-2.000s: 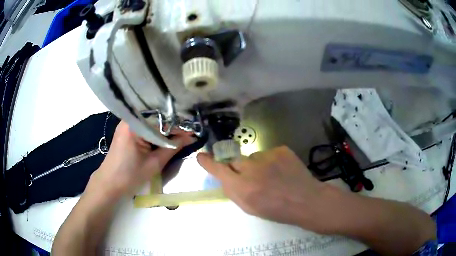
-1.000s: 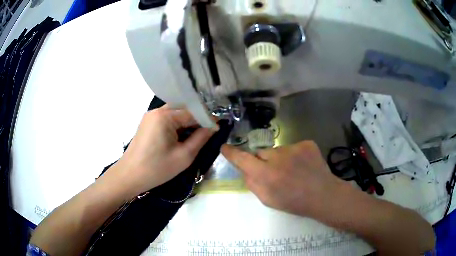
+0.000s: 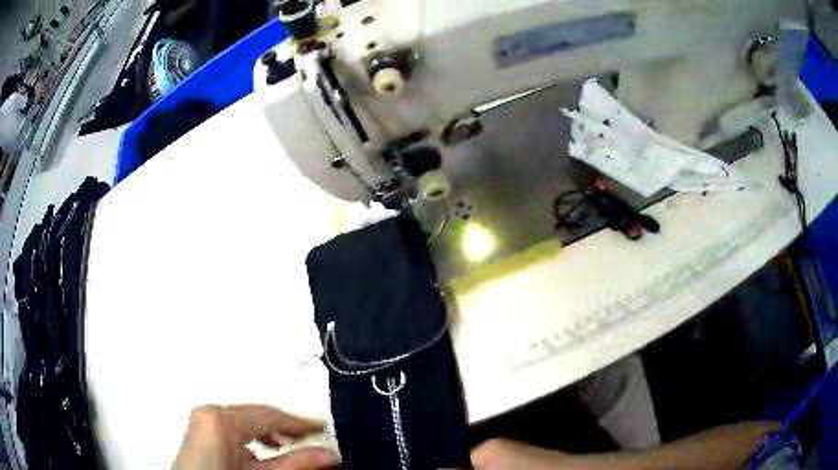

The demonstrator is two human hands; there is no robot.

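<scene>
The black fabric panel point(image 3: 377, 294) runs from the presser foot area point(image 3: 397, 195) down to the picture's bottom edge. A curved silver zipper point(image 3: 390, 365) crosses it, and a straight silver zipper point(image 3: 397, 418) with a ring runs down below. My left hand point(image 3: 253, 439) pinches the panel's left edge at the bottom, with a pale bit between its fingers. My right hand point(image 3: 515, 455) is at the panel's right edge; its fingertips are partly hidden and the picture's edge cuts the hand off.
The white sewing machine point(image 3: 441, 55) stands behind the panel. Red and black snips point(image 3: 616, 211) and a speckled white cloth point(image 3: 634, 151) lie to the right. Yellow tape point(image 3: 510, 268) edges the metal bed. Black pieces point(image 3: 50, 321) are heaped at left, near a blue bin point(image 3: 225, 78).
Both hands have moved from the needle area down to the panel's lower part. The panel now lies lengthwise towards me. The view has shifted back and shows more of the table.
</scene>
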